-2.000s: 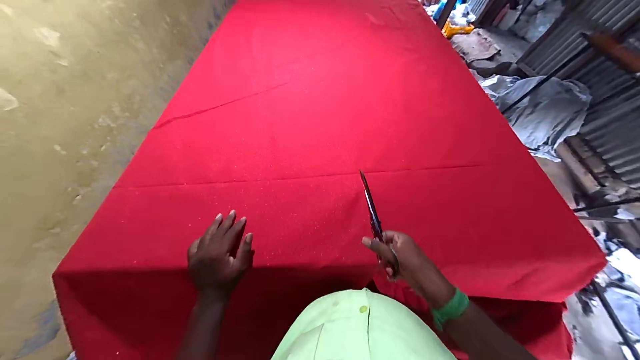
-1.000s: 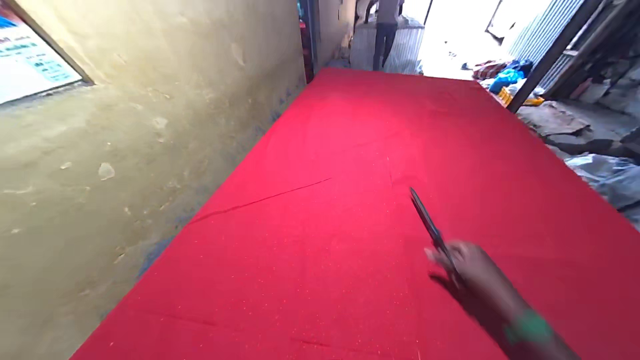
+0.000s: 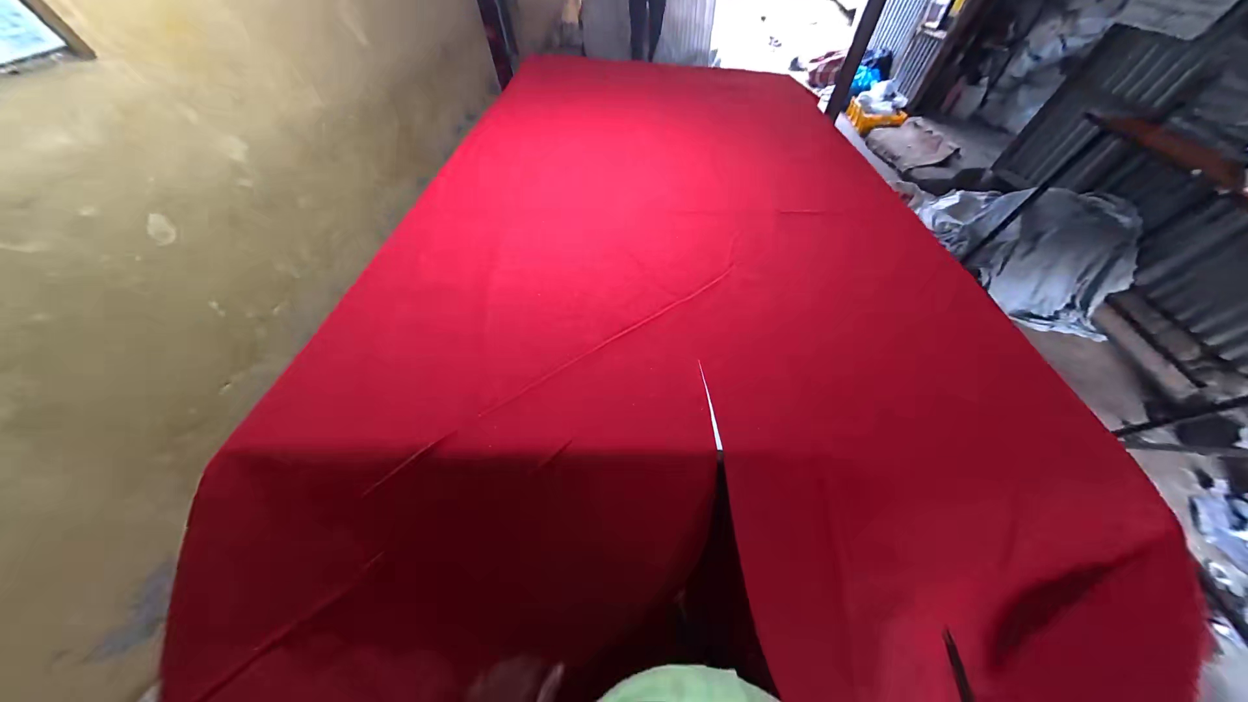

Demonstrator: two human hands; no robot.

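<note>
A long red cloth [image 3: 604, 322] covers the table and hangs over its near edge. A slit runs in from the near side of the cloth and narrows to a point on the tabletop, with a pale gap at its tip. At the bottom edge, left of the pale green cap [image 3: 687, 685], part of my left hand [image 3: 512, 680] shows dark and blurred against the hanging cloth; its grip is unclear. The dark tip of the scissors' blades [image 3: 956, 663] juts up at the lower right, over the cloth. My right hand is out of the frame.
A stained yellow wall [image 3: 195, 292] runs along the left. To the right lie a grey cloth sheet [image 3: 1063, 253], corrugated metal sheets [image 3: 1082, 107] and a yellow crate [image 3: 876, 117]. Beyond the table's far end, a person's legs [image 3: 645, 27] are visible.
My right hand, seen earlier over the cloth with the scissors, has left the view. The scissors are now low at the right. A slit shows at the near edge. The view has shifted.
</note>
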